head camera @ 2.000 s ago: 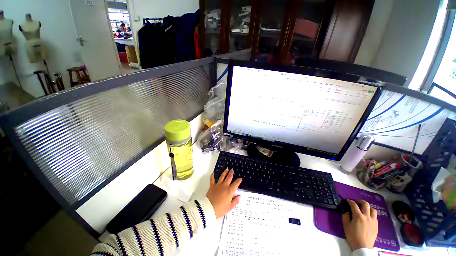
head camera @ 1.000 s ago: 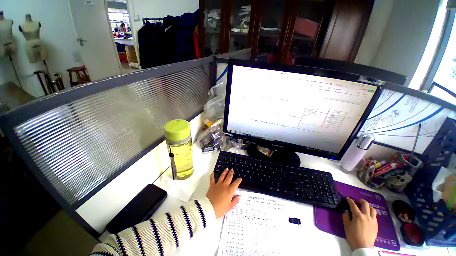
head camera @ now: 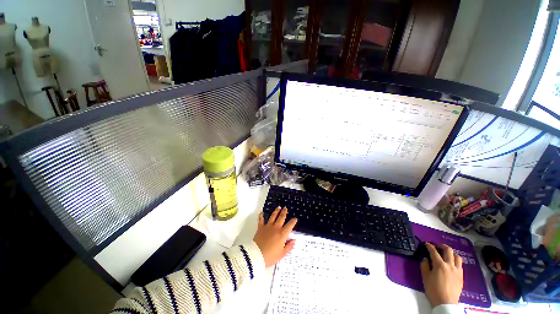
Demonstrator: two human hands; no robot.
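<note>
My left hand (head camera: 275, 238) rests with fingers apart on the left end of the black keyboard (head camera: 344, 219). My right hand (head camera: 443, 275) lies over the small black mouse (head camera: 423, 252) on the purple mouse pad (head camera: 402, 270); most of the mouse is hidden under the fingers. The monitor (head camera: 368, 138) behind the keyboard shows a white document page with a small table. Printed sheets (head camera: 319, 279) with dense rows lie below the keyboard, with a tiny dark block (head camera: 361, 270) on their upper right.
A yellow-green water bottle (head camera: 223, 191) and a flat black case (head camera: 169, 256) stand and lie at left. Crumpled plastic bags (head camera: 264, 167) are behind the keyboard. A pale flask (head camera: 438, 187), a pen holder (head camera: 479, 210), a red-and-black item (head camera: 506, 286) and a blue file rack (head camera: 522, 245) are at right.
The red outline around the table on the monitor page, seen one second ago, now looks grey. Both hands have stayed in place.
</note>
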